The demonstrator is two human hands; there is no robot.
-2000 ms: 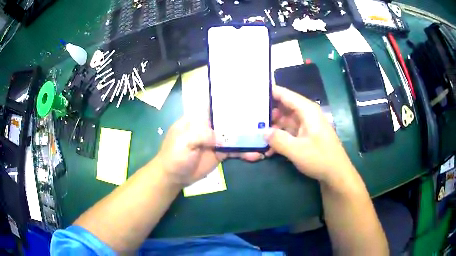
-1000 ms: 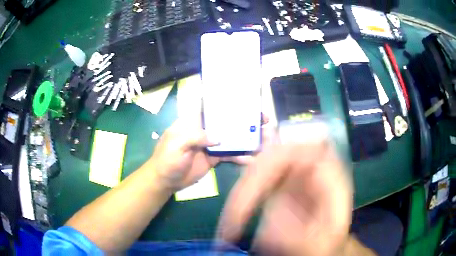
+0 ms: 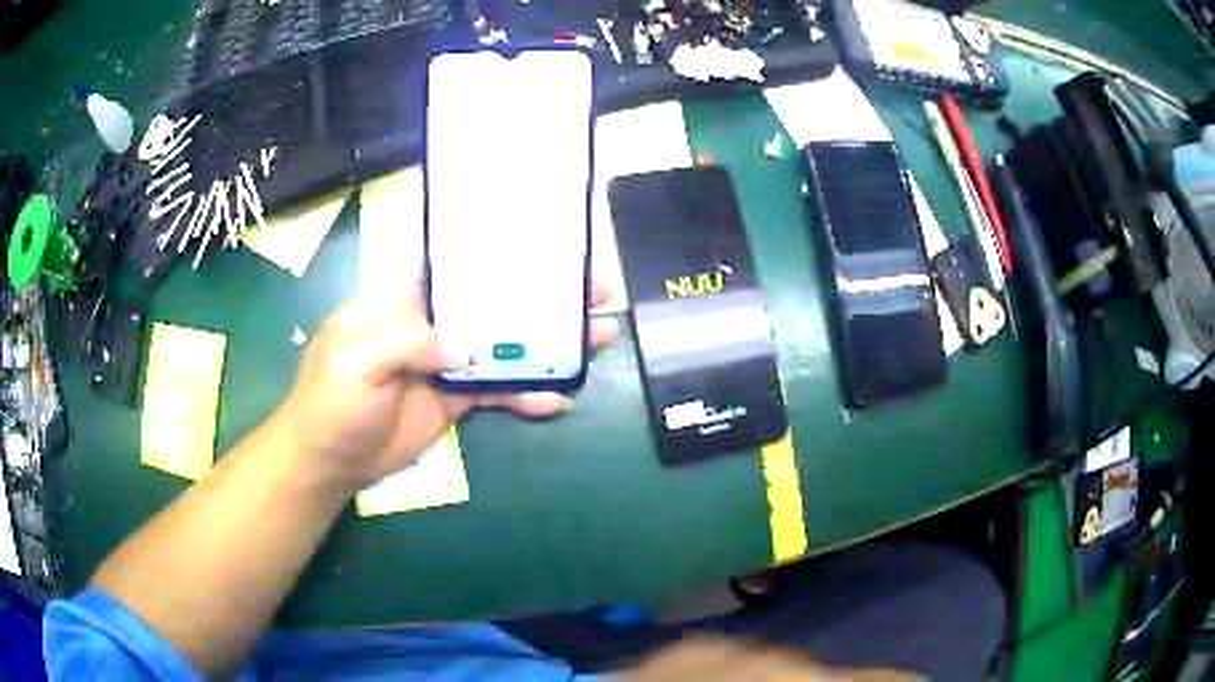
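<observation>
A smartphone [image 3: 509,213] with a lit white screen is held upright over the bench. A small dark green oval shows near the bottom of its screen. My left hand [image 3: 387,373] grips its lower part, with fingertips showing at its right edge. My right hand [image 3: 746,662] is at the bottom edge, blurred and mostly cut off; its fingers cannot be made out. A second handset [image 3: 700,313] with a yellow "NUU" logo lies on the bench to the right of the held phone. A third dark glossy phone [image 3: 875,273] lies further right.
The green mat [image 3: 573,533] bears yellow-edged paper pads [image 3: 184,400], a yellow strip [image 3: 785,500] below the second handset and a fan of white sticks [image 3: 200,200]. A black parts tray [image 3: 333,113] stands behind. Red-handled tool [image 3: 979,180] and white fan [image 3: 1186,267] are at right.
My right hand has left the phone and dropped to the bottom edge. The view has shifted right. The second handset now shows fully, with its logo, and a dark green oval has appeared on the held phone's screen.
</observation>
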